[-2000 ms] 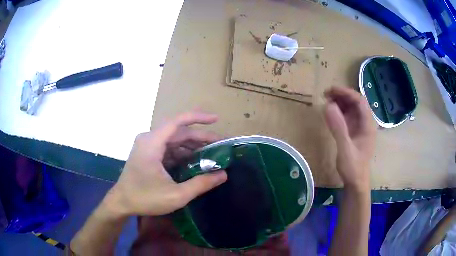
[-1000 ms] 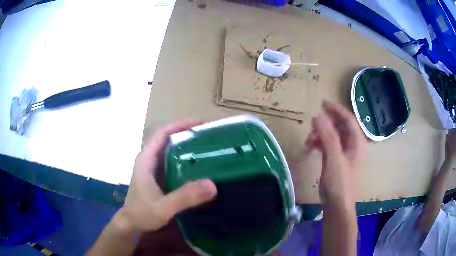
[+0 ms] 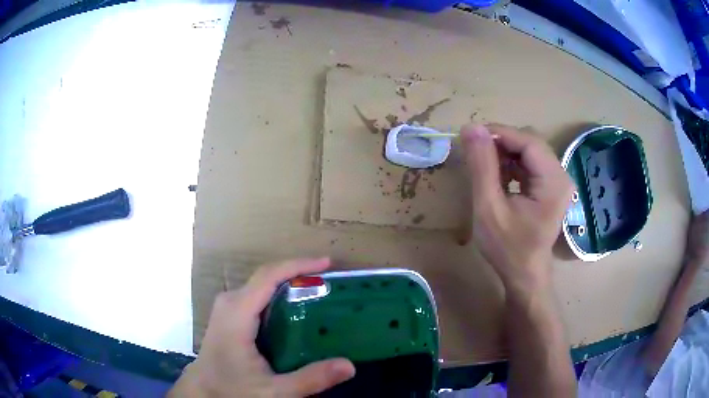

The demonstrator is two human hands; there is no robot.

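Note:
My left hand (image 3: 253, 334) holds a glossy dark green shell (image 3: 357, 322) by its left side at the bottom centre. A lamp piece (image 3: 309, 288) with a red centre and silver bezel sits at the shell's upper left corner. My right hand (image 3: 521, 194) pinches a thin pale stick (image 3: 445, 135) between thumb and finger. The stick's other end is in the small white glue cup (image 3: 420, 147), which stands on a stained cardboard pad (image 3: 357, 190). The lower part of the shell is cut off by the picture's edge.
A second green shell (image 3: 610, 190) lies open side up at the right. A black-handled hammer (image 3: 82, 212) with a wrapped head lies on the white sheet (image 3: 117, 101) at the left. Brown cardboard (image 3: 256, 186) covers the bench. Another person's arm (image 3: 684, 288) is at the right edge.
My right hand has moved to the cup and taken hold of the stick. The shell in my left hand has been turned and lowered, and its lamp piece now shows. The view has shifted.

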